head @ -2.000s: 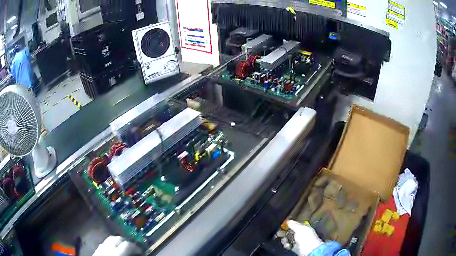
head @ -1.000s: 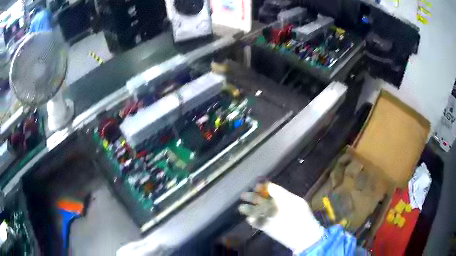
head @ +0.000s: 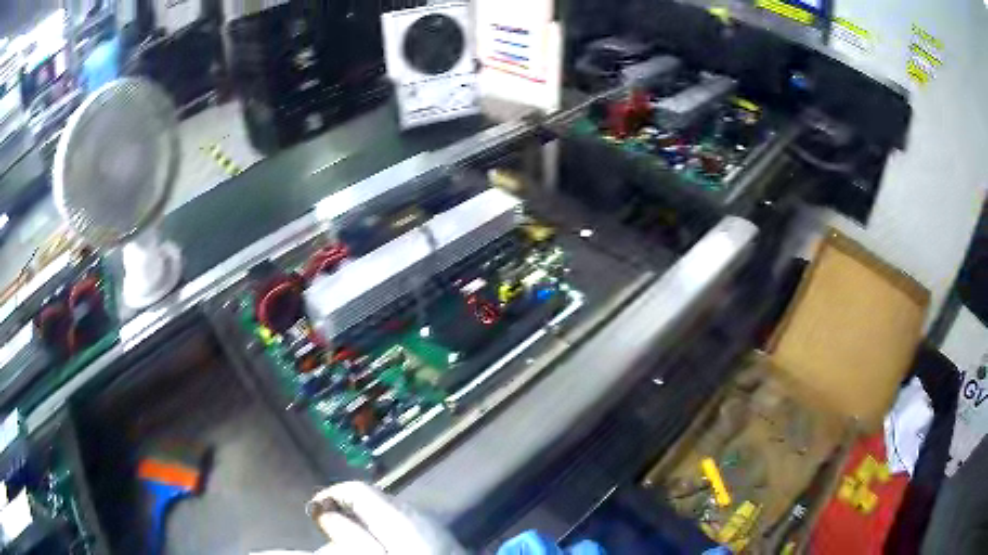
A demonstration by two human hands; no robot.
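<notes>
A white-gloved hand, by its line to the blue sleeve apparently my right hand (head: pixel 385 523), is at the bottom edge, blurred and cut off, near the pallet's front corner. Its grip is hidden. A thin white sliver left of it may be my left hand; its fingers do not show. The green circuit board (head: pixel 439 374) lies in a dark pallet beyond the hands, with a long silver heatsink (head: pixel 417 266) and dark red toroidal coils (head: pixel 280 301) on it.
The open cardboard box (head: pixel 850 314) at right holds grey-brown pads and yellow strips (head: pixel 715 481). Yellow pieces (head: pixel 863 483) lie on red beside it. An orange-headed brush (head: pixel 170 475) lies left. Another board (head: pixel 677 136) sits farther back. A white fan (head: pixel 117 163) stands at left.
My right hand has moved left and down from beside the box, where it held small greyish pieces with an orange bit. The held pieces no longer show. The camera view has shifted.
</notes>
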